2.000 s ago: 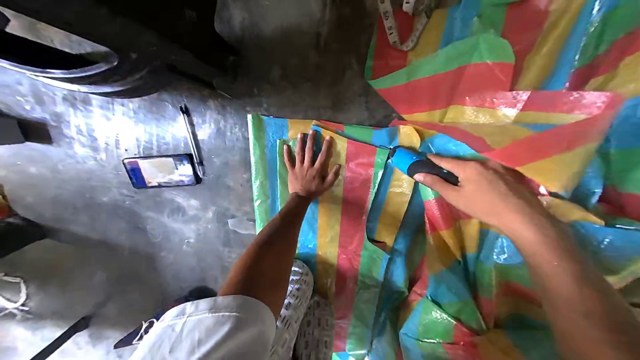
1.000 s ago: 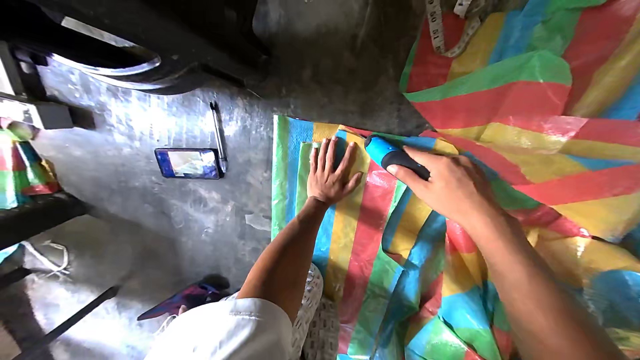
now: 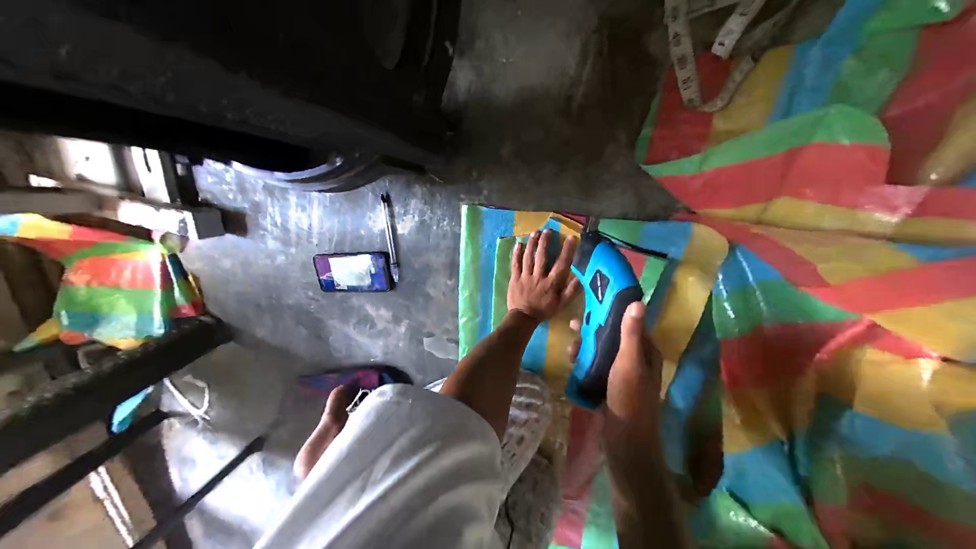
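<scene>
Flat on the striped plastic sheet, my left hand presses near its upper edge with fingers spread. My right hand is wrapped around a blue and black handheld power cutter, whose black head rests at the sheet's edge just right of my left fingers. Layers of the sheet lie folded under both hands, and a cut or loose flap runs to the right of the tool. The cutter's blade cannot be made out.
A smartphone and a pen lie on the concrete floor to the left. A measuring tape rests at the top right, beside more bunched striped sheet. Another striped piece hangs at the far left, near dark bars. Dark furniture fills the upper left.
My right hand has turned the cutter from lying sideways to more upright in view, and its head has come closer to my left hand. The left hand stays pressed on the sheet. The view has shifted.
</scene>
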